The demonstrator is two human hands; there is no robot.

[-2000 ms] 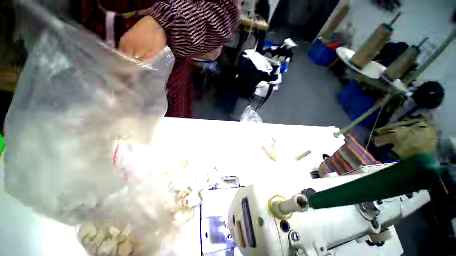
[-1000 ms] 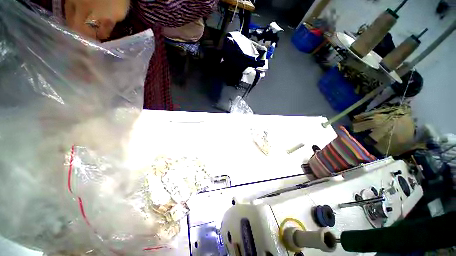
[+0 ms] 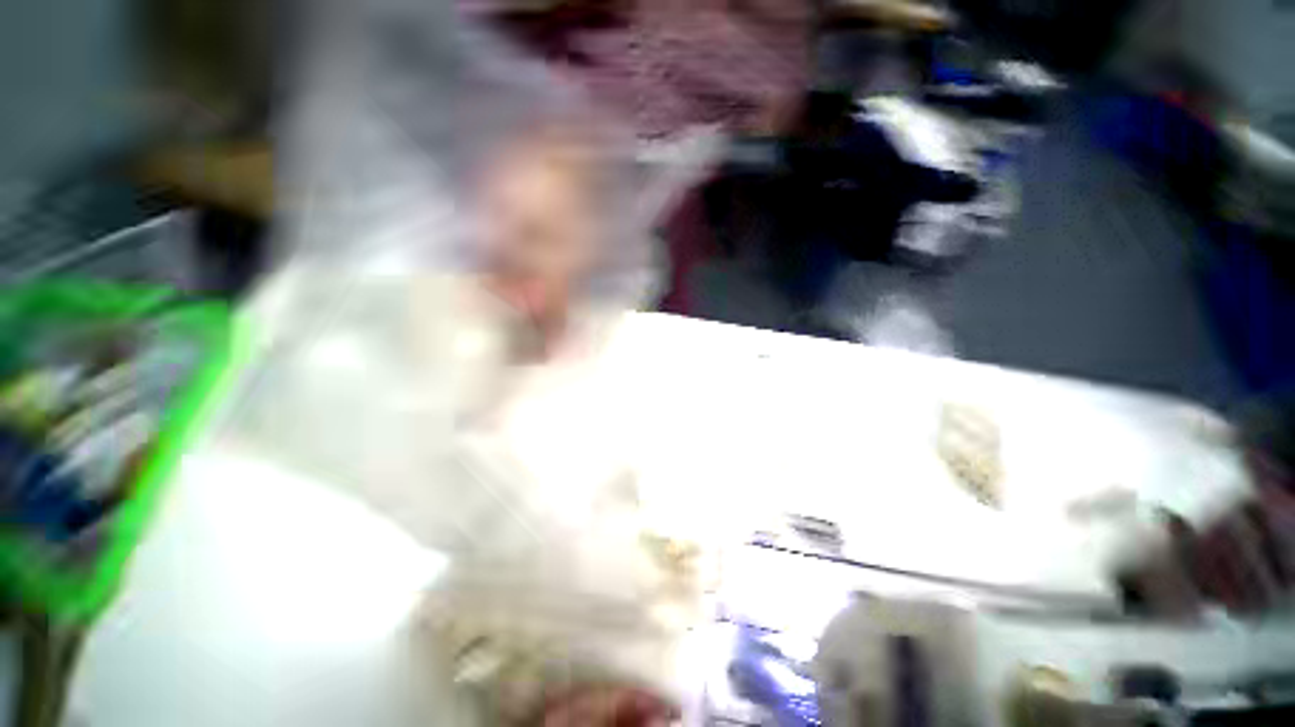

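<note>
The large clear plastic bag (image 3: 384,341) with cream contents is badly blurred, left of centre over the white table. A blurred skin-coloured shape (image 3: 540,220) shows at or behind the bag's upper part; I cannot tell whose it is. A reddish patch (image 3: 611,706) at the bottom edge may be part of a hand, but I cannot tell which. Small cream pieces (image 3: 490,639) lie by the bag's lower end, left of the bright needle plate (image 3: 774,675). Neither of my hands shows clearly.
The sewing machine head (image 3: 902,660) is at the bottom right. A green-rimmed basket (image 3: 178,440) with oddments stands at the left. A small pale bundle (image 3: 970,452) lies on the white table (image 3: 810,412). A person's patterned clothing (image 3: 696,64) shows at the top.
The view has swung left and blurred. The green basket shows more fully, and the table and machine sit further right. The bag's red-edged strip no longer shows clearly.
</note>
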